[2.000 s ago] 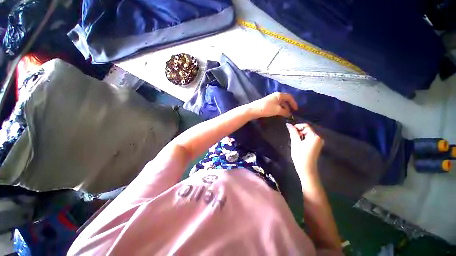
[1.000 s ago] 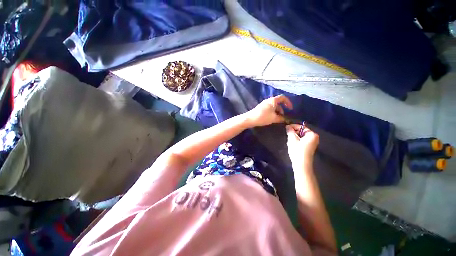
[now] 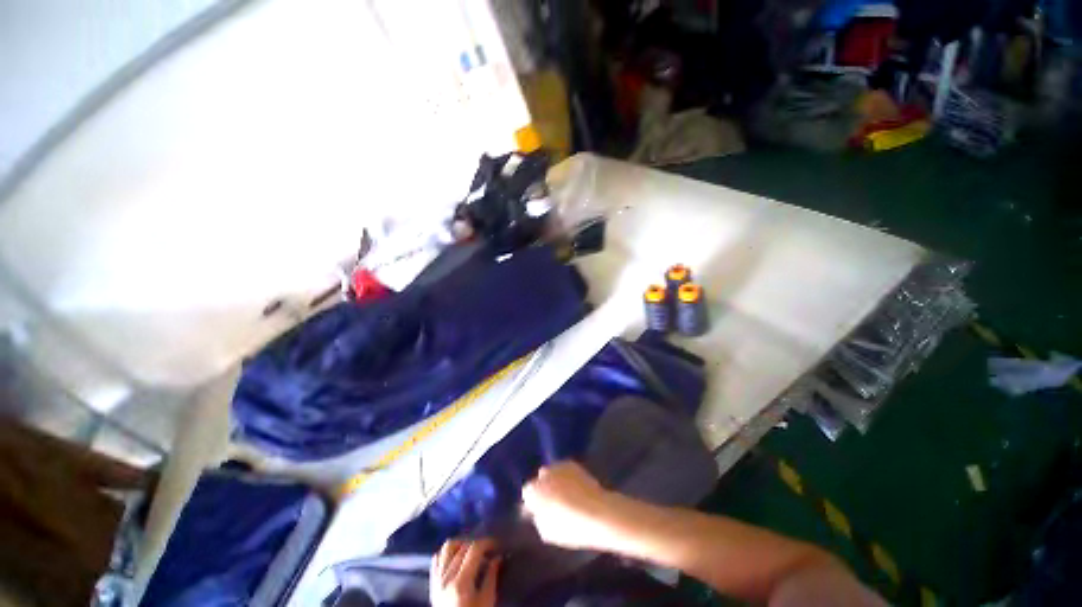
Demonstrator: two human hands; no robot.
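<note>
The navy garment with grey facing (image 3: 656,451) lies along the near table edge, its satiny part folded lengthwise. My left hand (image 3: 463,574) is at the bottom centre, cut by the frame edge, its fingers curled on the garment with something dark between them. My right hand (image 3: 564,505) is just right of and above it, over the garment, fingers drawn in and blurred. Whether it holds needle, thread or snips does not show. No button shows at the fingertips.
A second navy garment (image 3: 226,543) lies at lower left, a large navy pile (image 3: 403,356) behind. A yellow tape measure (image 3: 433,427) runs between. Thread cones (image 3: 689,311) stand upright behind the work. Plastic bags (image 3: 884,344) overhang the table's right edge above green floor.
The view has swung up and right, showing more table and floor; the button dish and pink top have left it. My hands, formerly meeting at the fingertips, are now slightly apart, the right one blurred.
</note>
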